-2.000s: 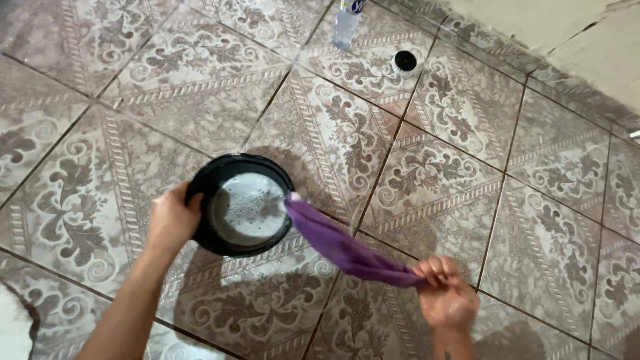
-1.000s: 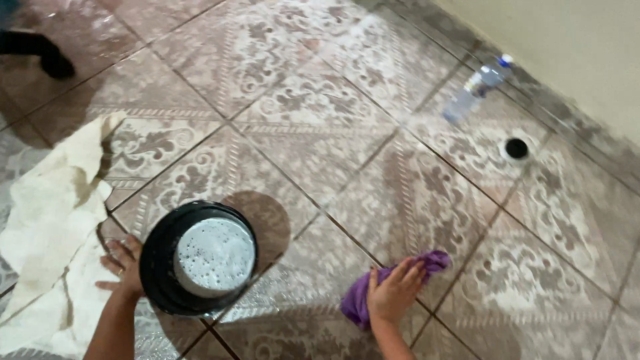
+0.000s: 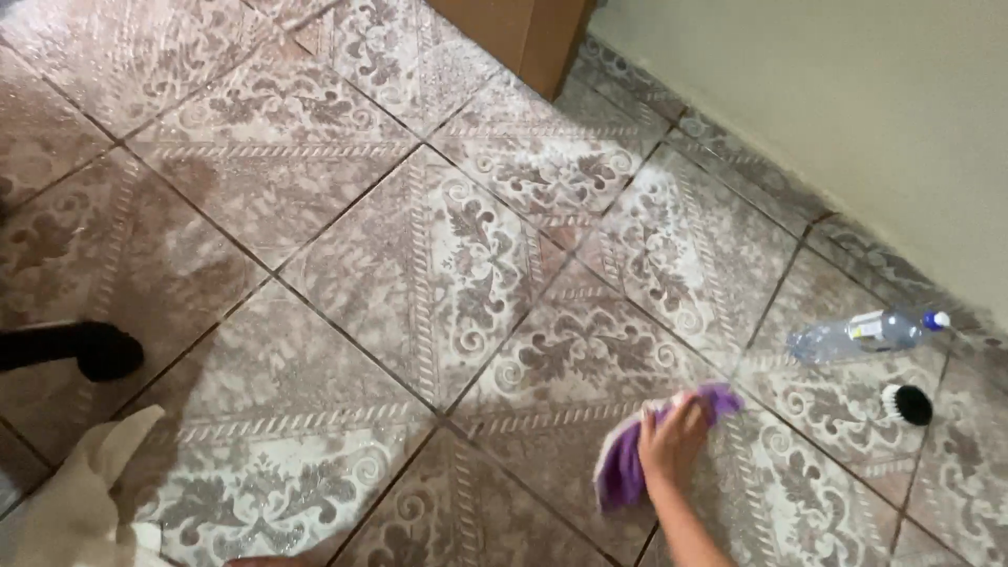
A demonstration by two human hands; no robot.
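My right hand (image 3: 673,441) presses a purple cloth (image 3: 622,468) flat on the patterned floor tiles (image 3: 354,339), right of centre near the bottom. A small part of my left hand (image 3: 268,561) shows at the bottom edge; its fingers and anything it touches are hidden. To the right of the cloth lies a clear plastic bottle (image 3: 858,335) with a blue and white cap. Below the bottle rests a small round brush (image 3: 909,404) with a black back and white bristles.
A cream cloth (image 3: 71,504) lies crumpled at the lower left. A black caster leg (image 3: 71,350) juts in from the left edge. The pale wall (image 3: 827,102) runs along the right, with a brown wooden piece (image 3: 520,39) at the top. Parts of the floor look wet.
The purple cloth, first stretched out above the black bucket of sudsy liquid, is now bunched under my right hand on the floor. The view has shifted and the bucket is out of it.
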